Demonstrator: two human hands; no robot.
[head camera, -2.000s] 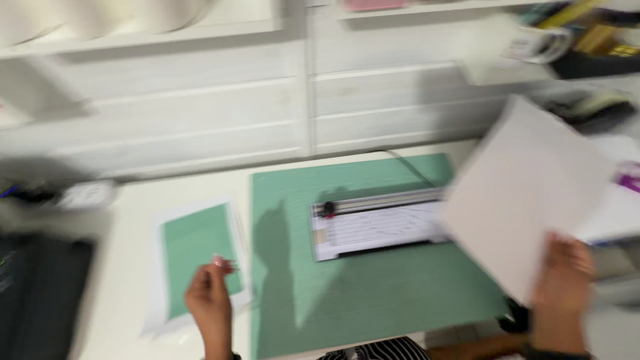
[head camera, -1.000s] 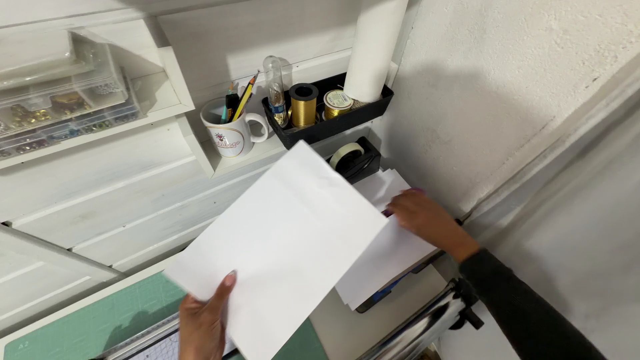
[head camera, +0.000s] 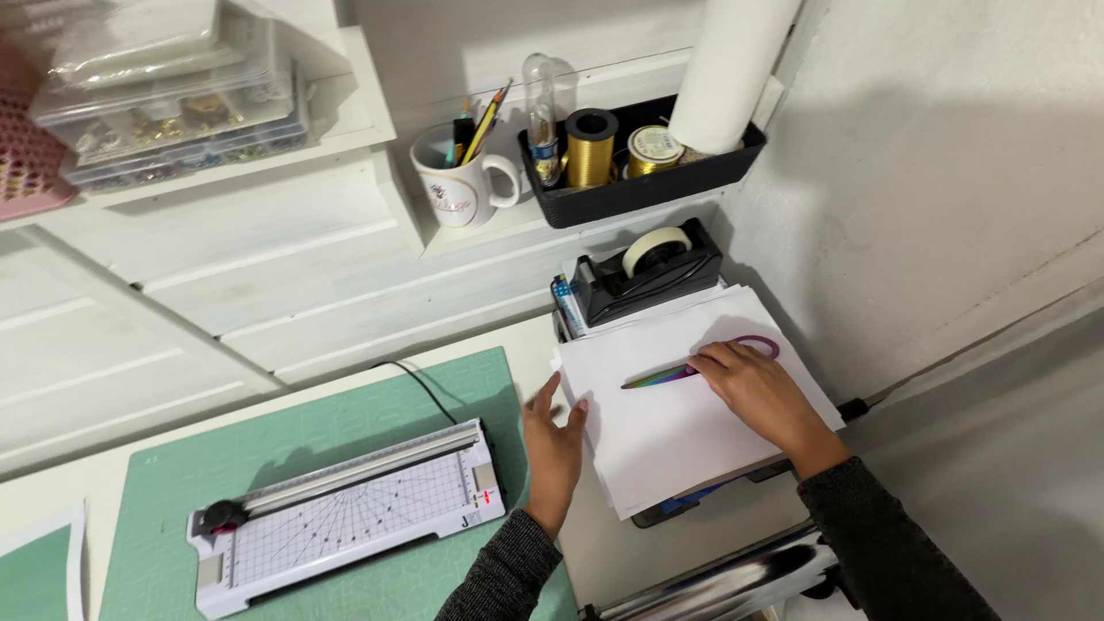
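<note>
My right hand (head camera: 759, 401) has its fingers on a pair of scissors (head camera: 660, 377) with rainbow-coloured blades and a purple handle, which lie on a stack of white paper (head camera: 681, 448). At the stack's left edge is my left hand (head camera: 554, 448), fingers apart, holding nothing. Further left, a white paper trimmer (head camera: 349, 517) with a black cutting head rests on a green cutting mat (head camera: 319, 431).
A black tape dispenser (head camera: 651, 272) stands behind the paper. Above are a white mug (head camera: 457, 194) with pens and a black tray (head camera: 638, 198) holding ribbon spools. A shiny metallic roll (head camera: 733, 573) lies near the front edge. Green-centred paper (head camera: 76, 552) is at far left.
The white sheet that my left hand held up a second ago has left that hand. The scissors now lie on top of the paper stack, under my right hand's fingers.
</note>
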